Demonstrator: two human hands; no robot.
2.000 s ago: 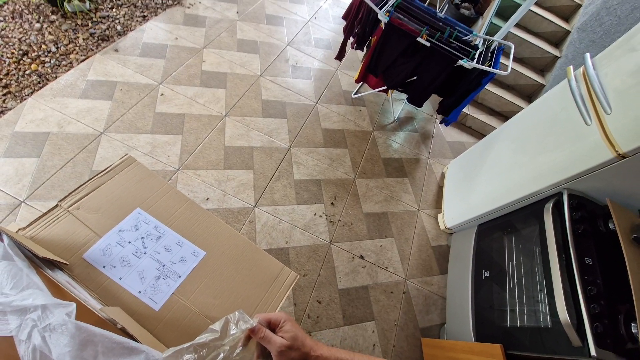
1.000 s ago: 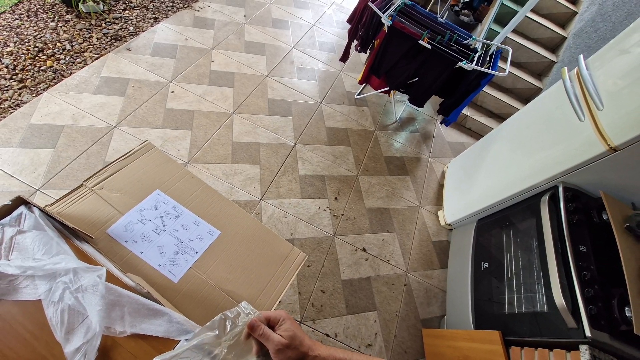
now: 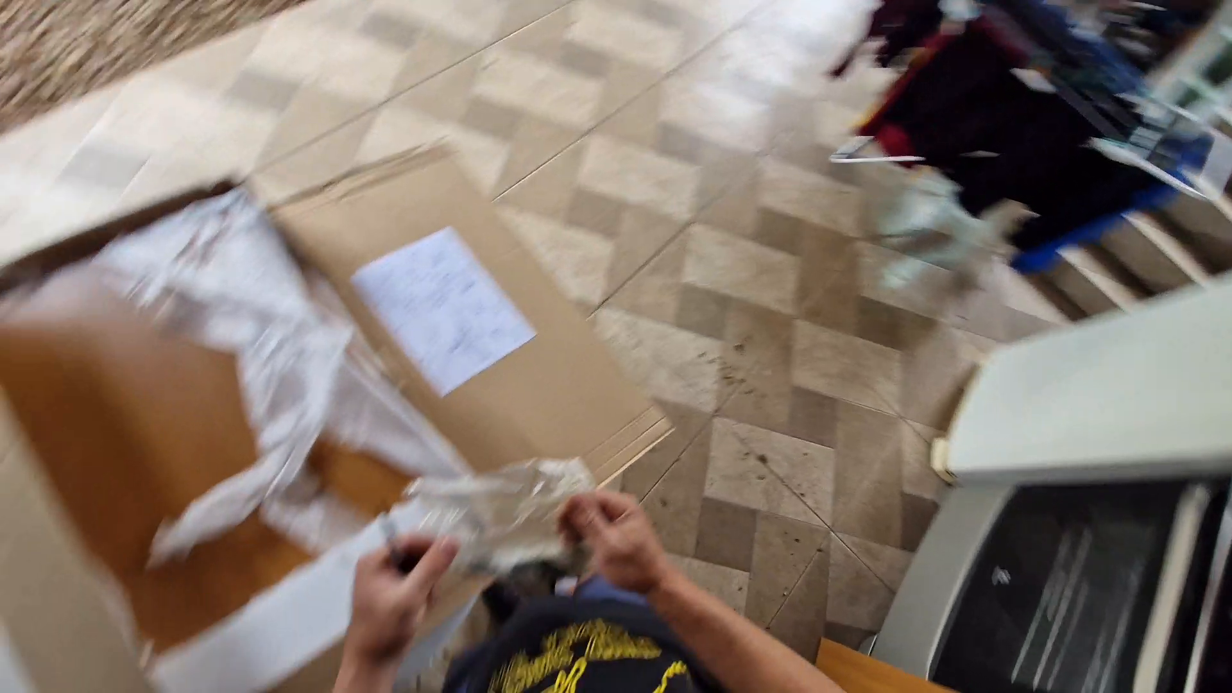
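Observation:
A clear plastic bag (image 3: 510, 505) stretches between my two hands, low in the view. My right hand (image 3: 616, 539) pinches its right end. My left hand (image 3: 397, 597) is closed at the bag's left side, with a thin dark item, too blurred to name, sticking up from its fingers. Left of my hands lies an open cardboard box (image 3: 539, 395), its flap spread out to the right. A printed sheet with drawings (image 3: 443, 310) rests on that flap. Inside the box, white wrapping (image 3: 289, 356) partly covers a brown wooden panel (image 3: 125, 414).
Beyond the box is a tiled floor (image 3: 664, 250), with gravel (image 3: 115, 48) at the far left. A drying rack with dark clothes (image 3: 1011, 125) stands at the upper right, near steps. A white refrigerator (image 3: 1107, 385) and an oven (image 3: 1059, 577) are on the right.
My left hand has come into view beside the bag. The view has shifted left and down, showing more of the open box and the brown panel.

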